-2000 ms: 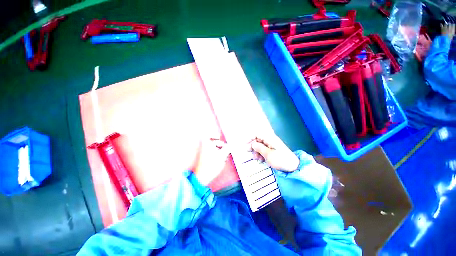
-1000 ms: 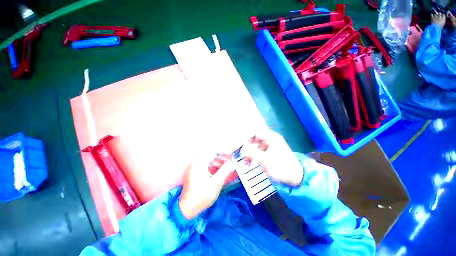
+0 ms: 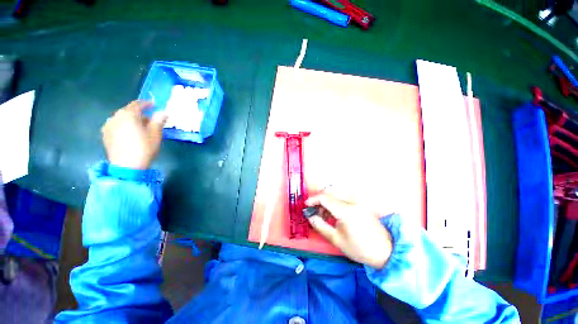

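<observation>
A red plastic housing shell (image 3: 295, 177) lies open side up on the pink-orange work mat (image 3: 355, 82), its T-shaped end away from me. My right hand (image 3: 348, 228) is beside the shell's near end and holds a small black piece (image 3: 310, 211) between its fingertips. My left hand (image 3: 134, 134) is at the near left edge of the small blue parts bin (image 3: 213, 107), which holds loose white pieces (image 3: 184, 107). Its thumb and fingers are apart. Whether its fingertips touch a piece is hard to tell.
A long white backing sheet (image 3: 440, 152) lies along the mat's right side. A blue tray (image 3: 532, 196) of red and black parts stands at the far right. A blue cylinder (image 3: 321, 11) and red part lie at the back. Part of a person (image 3: 28, 285) shows at the left edge.
The view has swung left. My left hand has left the backing sheet and reached to the bin. My right hand has moved from the sheet to the shell with a black piece.
</observation>
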